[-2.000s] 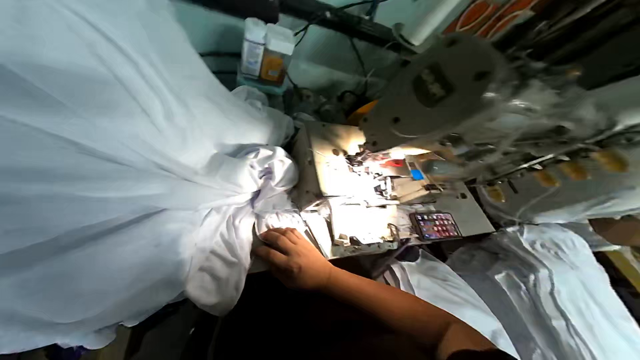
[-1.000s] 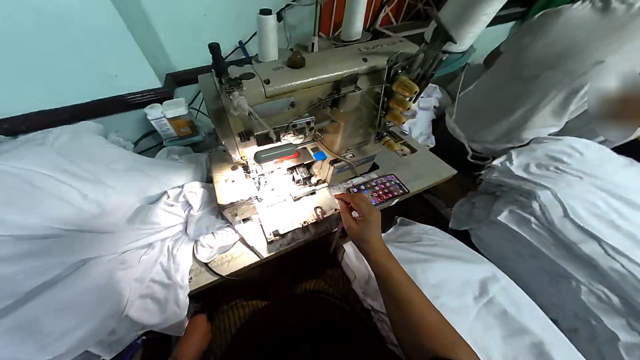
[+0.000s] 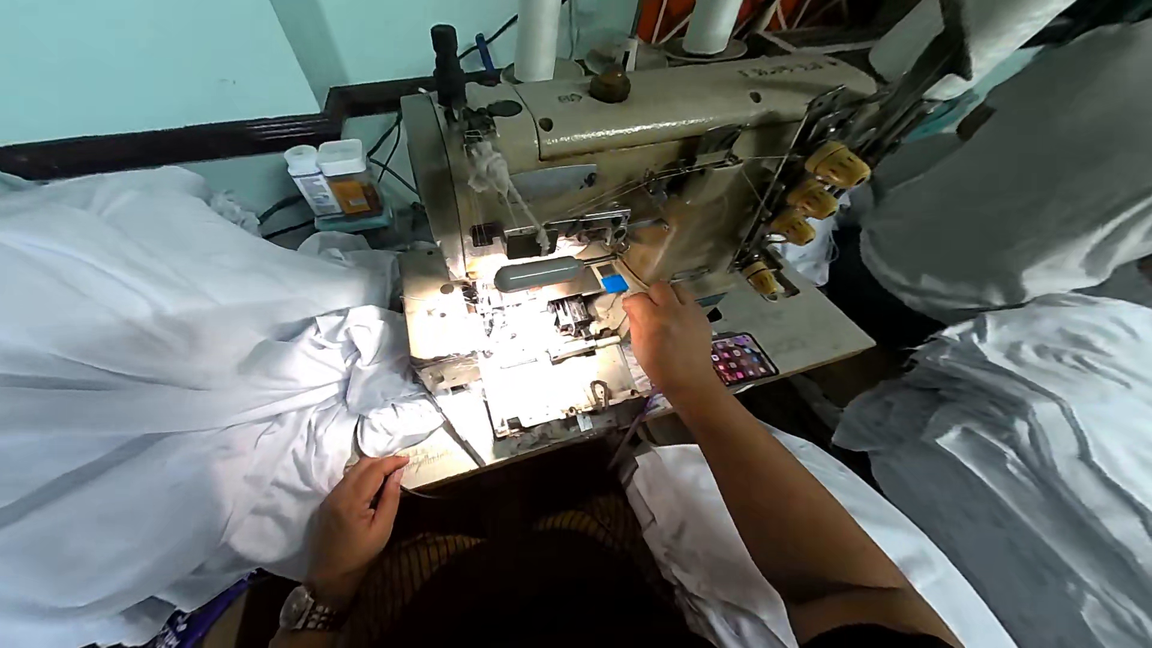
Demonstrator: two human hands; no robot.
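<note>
An industrial sewing machine [image 3: 576,117] stands before me, its needle area brightly lit. My right hand [image 3: 670,337] is at the right of the lit bed, fingertips by a small blue piece [image 3: 615,283]; whether it grips anything is hidden. A grey-handled tool [image 3: 540,274] lies across the machine just left of those fingers. My left hand [image 3: 360,517] rests at the table's front edge against a heap of white fabric [image 3: 297,378], fingers loosely bent; a hold on the cloth cannot be made out. A phone [image 3: 742,358] with a lit screen lies right of my right hand.
Two plastic containers [image 3: 335,184] stand behind the fabric at the left. White thread cones [image 3: 537,40] rise behind the machine. Yellow tension knobs [image 3: 837,165] jut out at its right. More white cloth [image 3: 1062,405] is piled at the right, with some below the table edge [image 3: 693,531].
The view has swung widely. My right hand has moved from beside the phone at the table's front to the machine's blue piece. My left hand has come up to the fabric at the table edge.
</note>
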